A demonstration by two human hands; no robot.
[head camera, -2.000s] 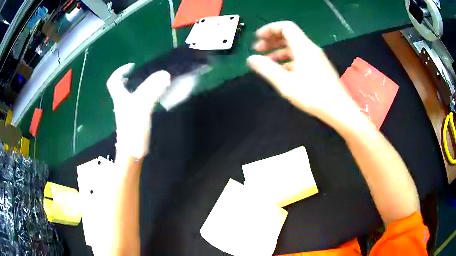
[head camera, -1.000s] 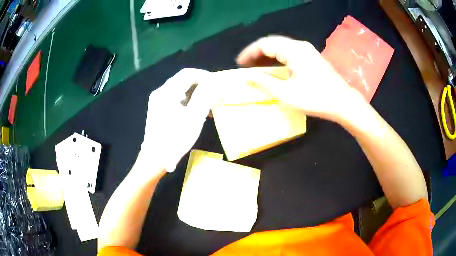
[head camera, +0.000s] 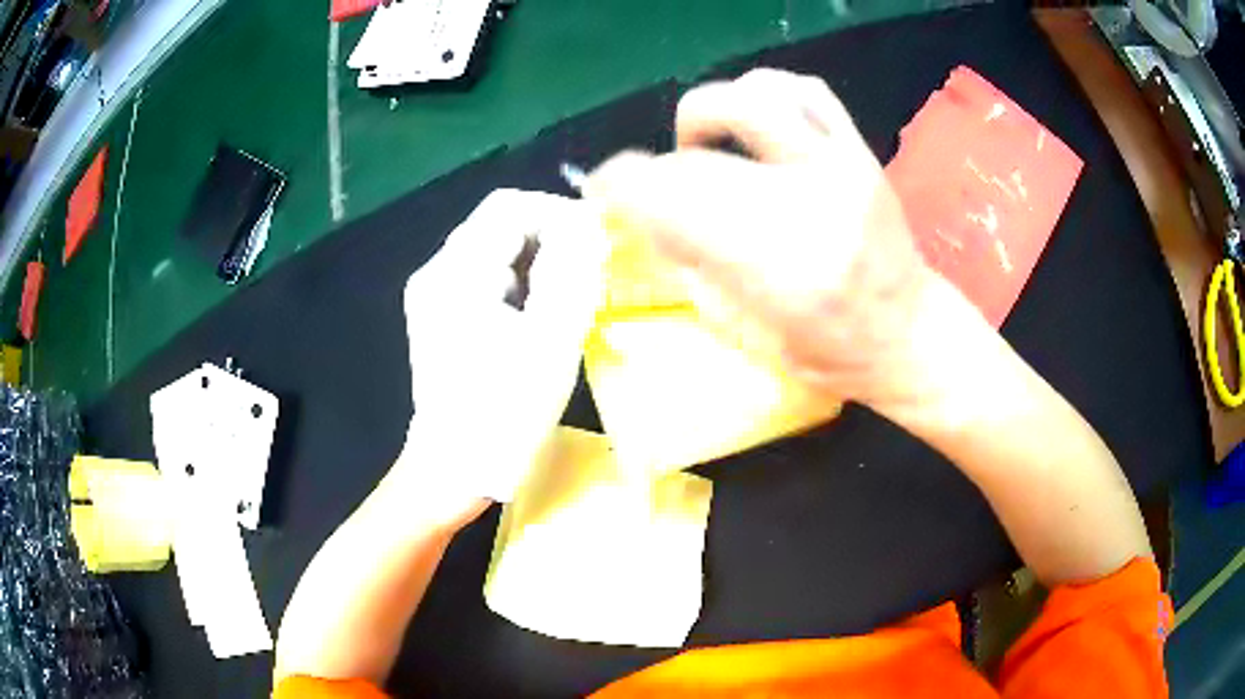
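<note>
My gloved left hand (head camera: pixel 498 335) grips the left edge of a creased pale-yellow label sheet (head camera: pixel 696 389) above the black mat. My bare right hand (head camera: pixel 778 232) is over the sheet's upper part, its fingers bent beside the left fingertips. A tiny shiny item shows at the right fingertips, too blurred to name. Whether the right hand also grips the sheet is hidden. A second pale-yellow sheet (head camera: pixel 601 560) lies on the mat below, partly under the held one.
A white plate-like unit (head camera: pixel 219 437), white strips (head camera: pixel 219 587) and a yellow roll (head camera: pixel 123 514) lie left. The green belt (head camera: pixel 410 150) carries a black unit (head camera: pixel 232 212) and white-faced unit (head camera: pixel 423 38). A red sheet (head camera: pixel 983 198) and yellow-handled scissors (head camera: pixel 1225 335) are right.
The black unit has left my left hand and lies on the belt. Both hands have come together over the label sheet. The right hand has since moved down and closer to the left.
</note>
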